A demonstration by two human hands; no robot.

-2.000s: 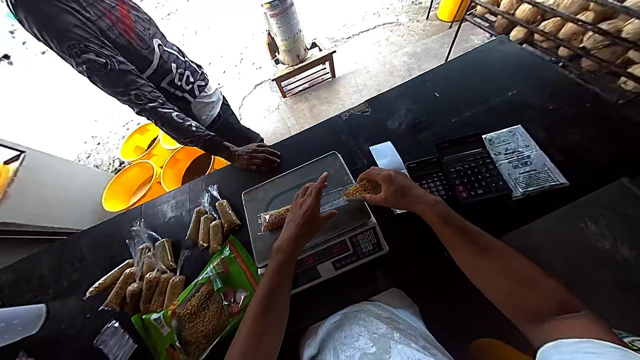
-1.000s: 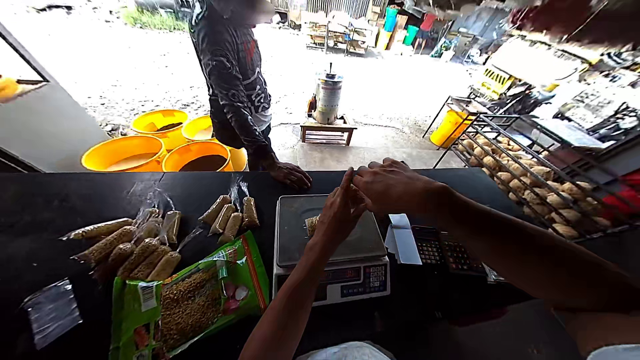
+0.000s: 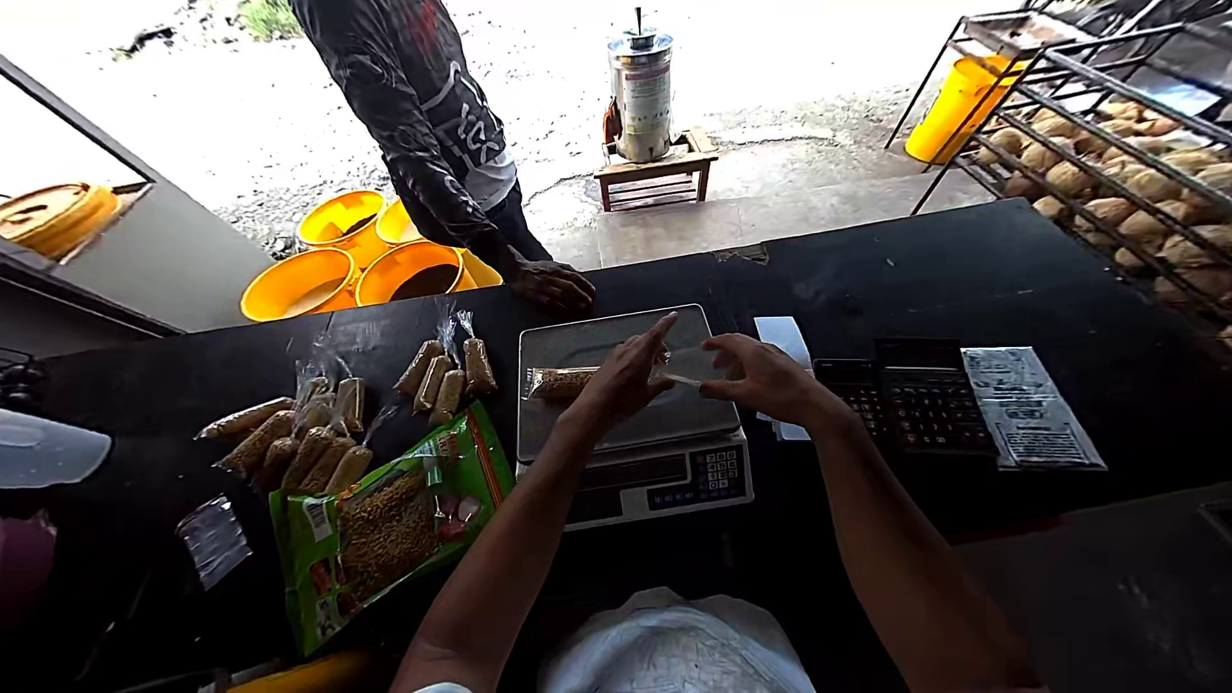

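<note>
Above the metal pan of a digital scale (image 3: pixel 616 443), my left hand (image 3: pixel 630 371) lies against a small grain-filled plastic packet, its fingers partly hiding it. My right hand (image 3: pixel 756 375) pinches the packet's clear end, which stretches between both hands. Another filled packet (image 3: pixel 560 383) lies on the pan, left of my left hand. Several tied grain packets (image 3: pixel 313 438) lie on the black table at the left, with a smaller group (image 3: pixel 448 375) nearer the scale. A large green bag of grain (image 3: pixel 390 525) lies below them.
A person's hand (image 3: pixel 553 286) rests on the table's far edge. Right of the scale are white paper (image 3: pixel 784 339), calculators (image 3: pixel 929 395) and a printed packet (image 3: pixel 1030 409). Yellow buckets (image 3: pixel 306 284), a metal canister (image 3: pixel 642 96) on a stool and a rack of coconuts (image 3: pixel 1107 183) stand beyond.
My hands were close together above the scale one second ago; now they are apart, with the packet's clear end between them. The view has tilted down since then.
</note>
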